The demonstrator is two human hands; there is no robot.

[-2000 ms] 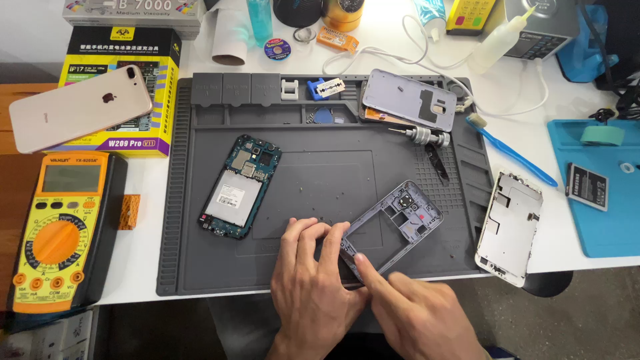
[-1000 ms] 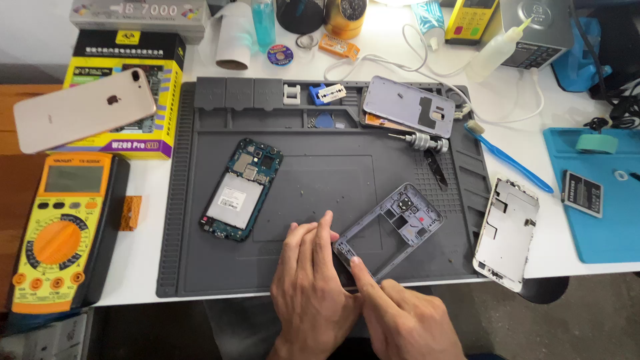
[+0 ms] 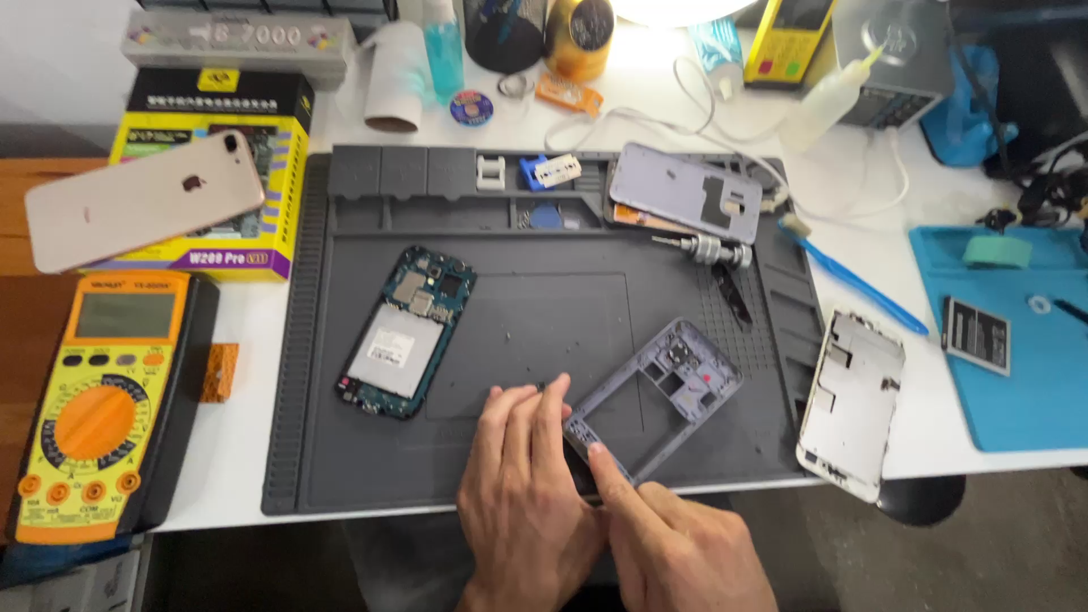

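On a grey silicone repair mat [image 3: 382, 467] lies a purple phone mid-frame [image 3: 654, 399], tilted, its lower end beside my hands. My right hand [image 3: 680, 535] touches that end with an extended index finger. My left hand [image 3: 531, 493] rests at the mat's front edge, just left of the frame, fingers stretched forward; something dark shows between the hands, too hidden to name. Left of them lies a phone's chassis with an exposed green circuit board [image 3: 408, 331]. A purple phone back cover [image 3: 688, 191] sits at the mat's upper right, above a metal screwdriver [image 3: 710, 250].
A multimeter [image 3: 102, 408] and a boxed tool [image 3: 212, 255] with a rose-gold phone [image 3: 144, 200] on it stand left. To the right are a blue brush [image 3: 863, 285], a white phone screen assembly [image 3: 852, 404] and a battery [image 3: 977, 334] on a blue mat [image 3: 1011, 416]. A razor blade [image 3: 558, 171] lies at the back.
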